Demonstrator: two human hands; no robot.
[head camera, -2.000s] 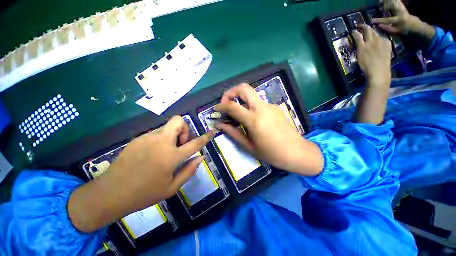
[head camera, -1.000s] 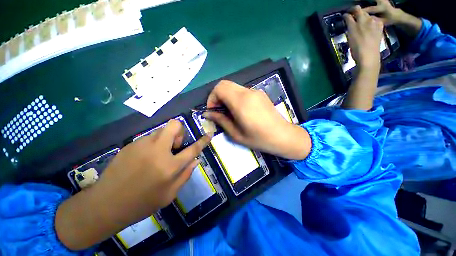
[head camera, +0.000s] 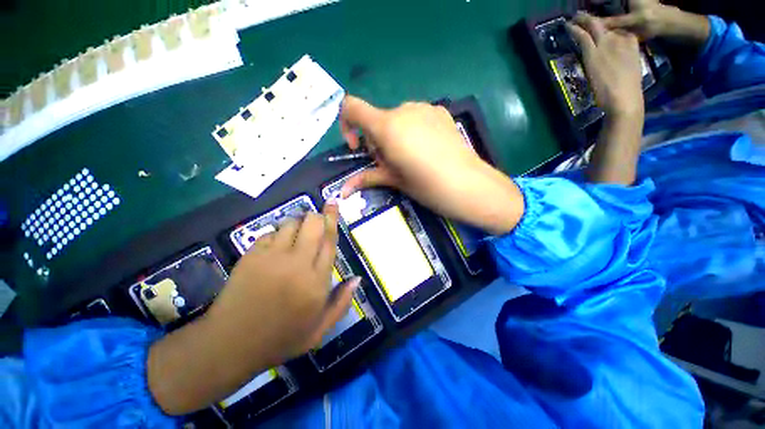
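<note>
Phone mid-frame assemblies lie in a row in a black foam tray (head camera: 189, 219). The phone between my hands (head camera: 392, 255) shows a large white battery with a yellow edge and a pale piece at its upper end. My left hand (head camera: 273, 289) rests over the phones to its left, fingertips at this phone's upper left edge, thumb apart. I see nothing held in it. My right hand (head camera: 428, 159) is over the upper right of this phone, index finger raised and thumb low near the pale piece. Thin dark tweezers (head camera: 342, 157) stick out leftward from it; its grip is partly hidden.
A short liner piece (head camera: 277, 126) with dark squares lies behind the tray. A long release liner strip (head camera: 126, 80) with tan pieces is at the upper left, a grid of white dots (head camera: 71, 211) at left. At upper right, another person's hands (head camera: 616, 71) work over another tray (head camera: 537, 67).
My right hand has lifted and opened away from the phone's upper end, index finger now raised. My left fingertips have moved up to the phone's upper left edge. More of the phone shows.
</note>
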